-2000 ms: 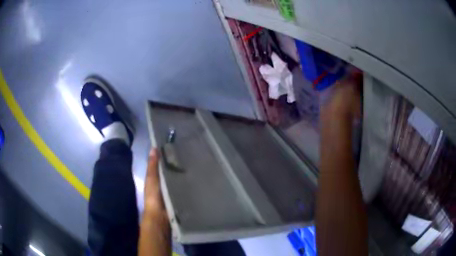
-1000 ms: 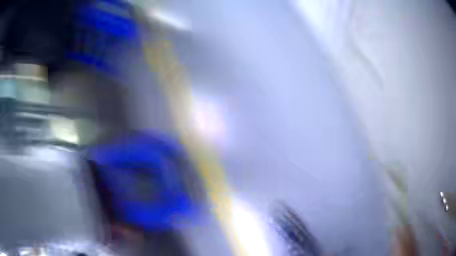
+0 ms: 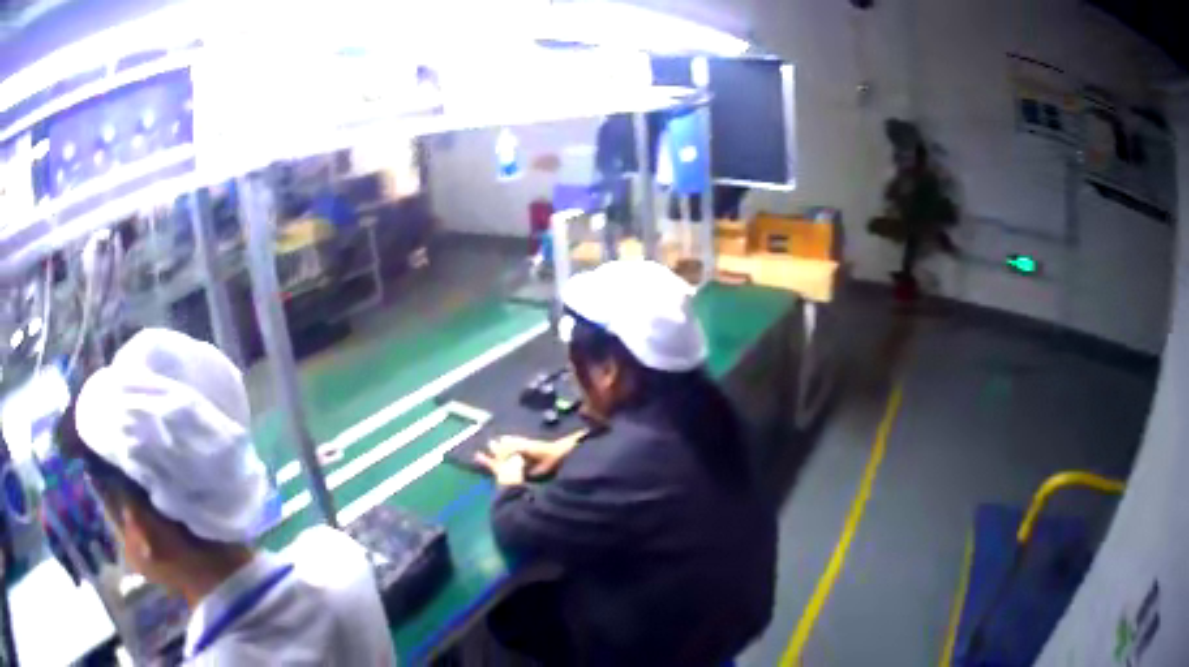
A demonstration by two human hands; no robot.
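Note:
Neither of my hands is in the picture. Nearest in front of me is a long green bench [image 3: 772, 309] with light rails [image 3: 415, 435] along it. A person in a dark jacket and white cap [image 3: 639, 495] sits at it, hands on a dark mat [image 3: 522, 378] beside small black items [image 3: 548, 388]. A second person in a white cap and white uniform [image 3: 297, 602] is at the lower left. A black box-like thing [image 3: 398, 558] lies on the bench between them. Small details are blurred.
A blue cart with a yellow handle [image 3: 1030, 573] is at the lower right, beside a pale wall or panel at the edge. A yellow floor line [image 3: 854, 521] runs along the aisle. A potted plant [image 3: 917, 209] and a dark screen [image 3: 743, 120] are at the back.
The view has swung up from the floor and an open cabinet door to the line and seated people. Both my hands, seen at the cabinet earlier, are out of the picture.

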